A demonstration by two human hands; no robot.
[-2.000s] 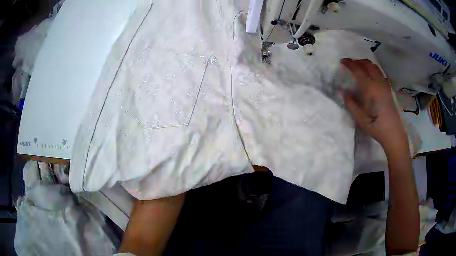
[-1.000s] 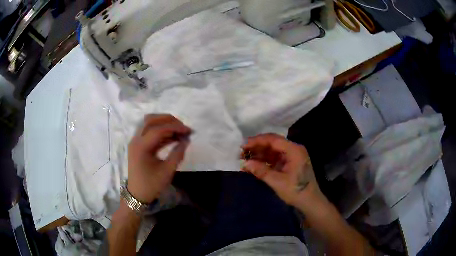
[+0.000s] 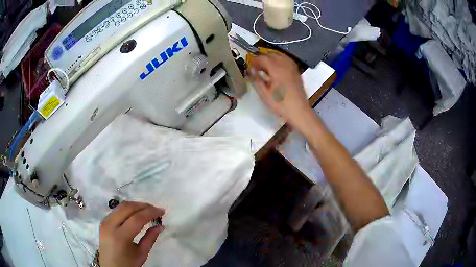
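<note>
An off-white cloth (image 3: pixel 193 172) lies over the machine bed and hangs past the table's front edge. My left hand (image 3: pixel 128 234) is over it at the lower left, thumb and fingertips close together. A tiny dark thing shows between them, too small to name. My right hand (image 3: pixel 282 86), blurred, is at the right end of the machine, on or against yellow-orange-handled scissors (image 3: pixel 271 50); the fingers hide part of the handles, and I cannot tell if they grip. The presser foot area (image 3: pixel 75 198) is left of the cloth's middle.
The white JUKI sewing machine (image 3: pixel 130 78) spans the upper left, with its control panel (image 3: pixel 99 23) on top. A cream bottle-like object (image 3: pixel 278 13) with white cord stands behind the scissors. White cut pieces (image 3: pixel 386 151) lie on a low board at right. The table's wooden rim (image 3: pixel 271 141) runs below my right forearm.
The view has swung right along the machine. My right hand has left the cloth near my left hand and moved out to the scissors. My left hand stays over the cloth.
</note>
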